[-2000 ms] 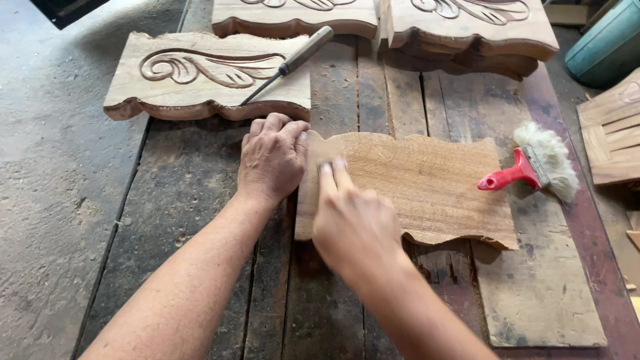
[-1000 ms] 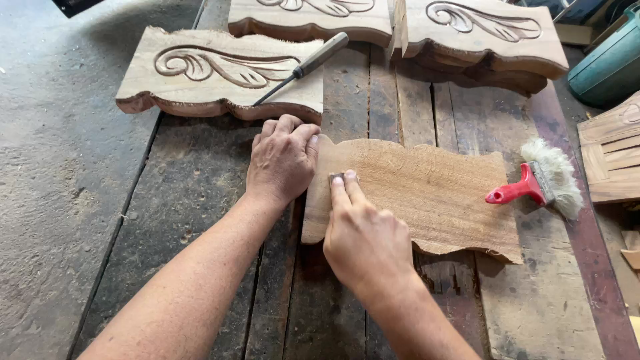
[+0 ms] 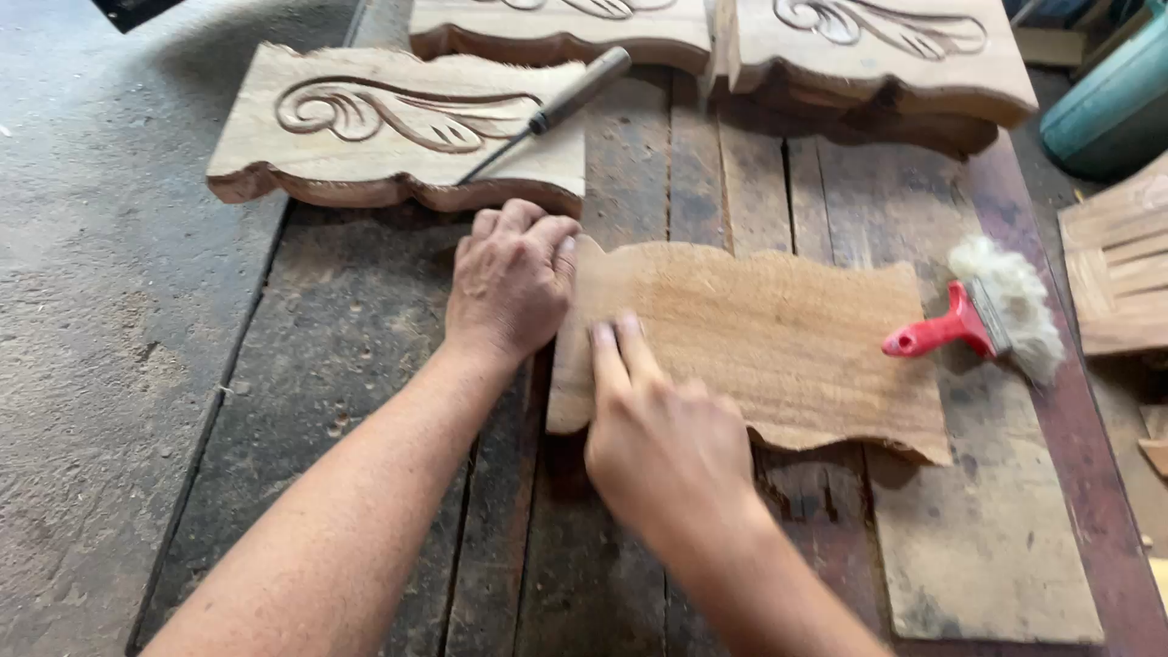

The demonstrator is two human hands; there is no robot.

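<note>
A flat wooden board with scalloped long edges [image 3: 776,338] lies on the plank workbench [image 3: 602,566]. My left hand [image 3: 511,274], fingers curled, grips the board at its upper left corner. My right hand [image 3: 671,438] is blurred and presses two extended fingertips on the board's left part; whether a small piece lies under them cannot be told now. Beyond my left hand rests a carved board with a scroll and leaf relief [image 3: 401,119], and a thin tool with a grey handle [image 3: 579,91] lies across its right end. A red-handled brush with pale bristles [image 3: 967,319] touches the plain board's right side.
Two more carved boards, one at the top middle [image 3: 566,27] and one stacked at the top right [image 3: 876,46], stand at the bench's far side. A green bin [image 3: 1109,100] and a slatted wooden piece [image 3: 1118,265] are beyond the right edge. Concrete floor [image 3: 109,274] lies left.
My right hand's two fingertips have shifted slightly on the board's left part; a small dark piece showed under them one second ago. My left hand stays at the corner.
</note>
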